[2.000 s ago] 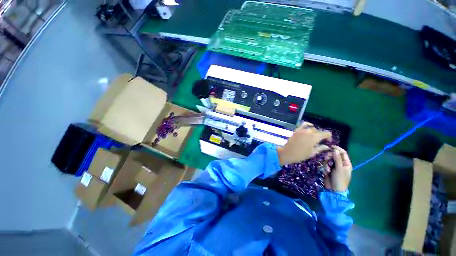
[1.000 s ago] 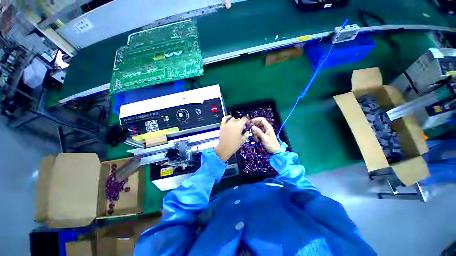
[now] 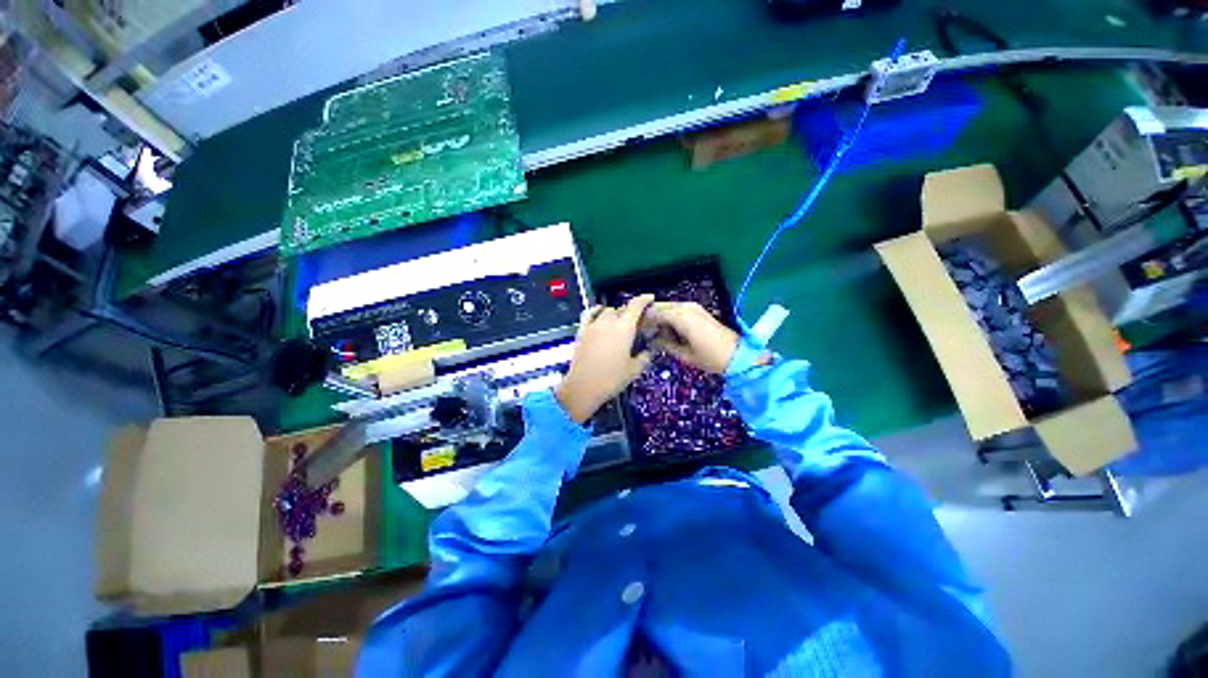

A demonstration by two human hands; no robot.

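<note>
My left hand (image 3: 608,355) and my right hand (image 3: 694,335) meet over the black parts tray (image 3: 635,442), fingertips together. The tray is full of small purple-maroon capacitors (image 3: 685,408). A small dark piece shows between the fingertips; which hand grips it is hard to tell. Left of the tray stands the white lead-cutting machine (image 3: 444,303) with a black panel, dial and red button. Its silver feed rail (image 3: 533,374) ends near my left hand. A grey chute (image 3: 334,454) slopes into the open brown collecting box (image 3: 347,514), where some capacitors lie.
Green circuit boards (image 3: 405,156) lie behind the machine. A blue cord (image 3: 796,216) runs from the bench edge (image 3: 901,80) to my right wrist. An open carton (image 3: 935,335) of dark grey parts stands at the right, beside another machine. A blue bin (image 3: 890,125) is at the back.
The view has swung to the right since the first frame, then shifted slightly. My hands stay together over the tray; my right hand now turns more palm-down, its fingers pointing left.
</note>
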